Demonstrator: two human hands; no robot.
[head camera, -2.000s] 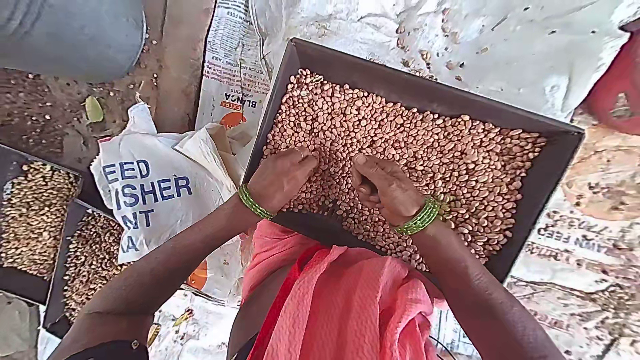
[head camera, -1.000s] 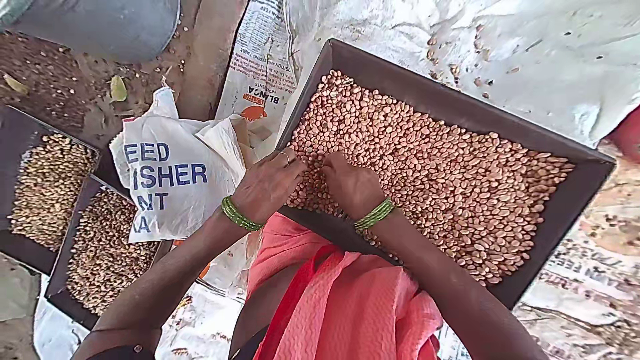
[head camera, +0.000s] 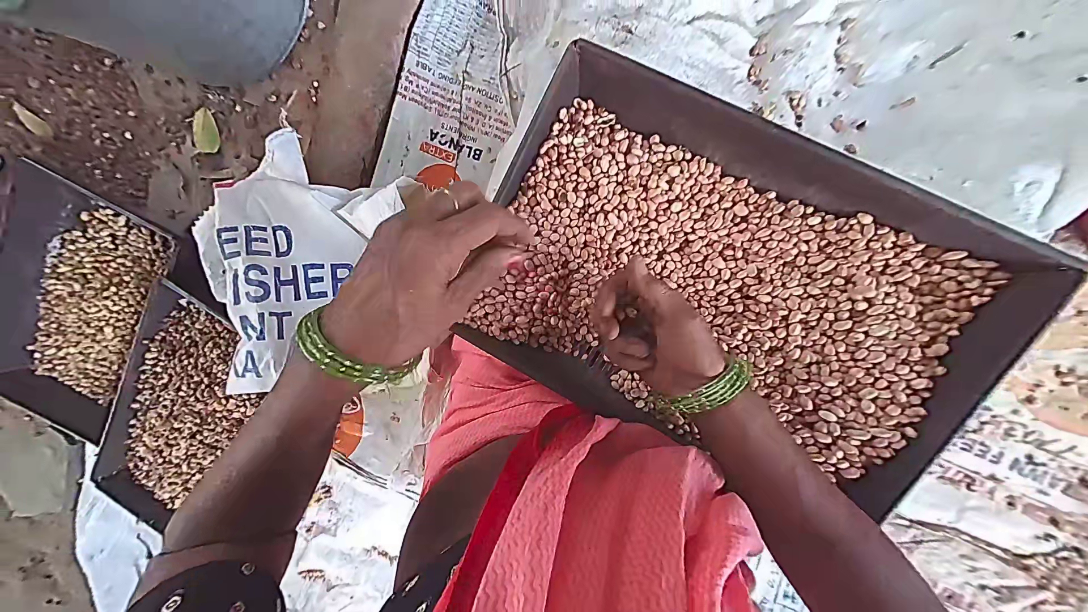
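A large dark rectangular tray (head camera: 807, 153) holds a broad layer of pinkish-brown peanut kernels (head camera: 765, 272), or similar seeds. My left hand (head camera: 425, 268), with green bangles and a ring, is raised over the tray's left rim, its fingers curled with the fingertips together; whether something small sits between them cannot be told. Over the kernels near the tray's near edge is my right hand (head camera: 654, 327), also with green bangles. Its fingers are curled loosely towards the palm, and the inside of the palm is in shadow, so its contents are unclear.
Two smaller dark trays, one with pale kernels (head camera: 93, 306) and one with browner pieces (head camera: 183, 399), lie at the left. A printed white sack (head camera: 272, 255) is beside them. A grey metal container (head camera: 195, 34) stands at top left. White printed sacking (head camera: 892, 68) lies under the large tray.
The hands were close together over the kernels one second ago; now they are farther apart, with my left hand over the tray's left rim. The bare patch near the tray's near edge shows more.
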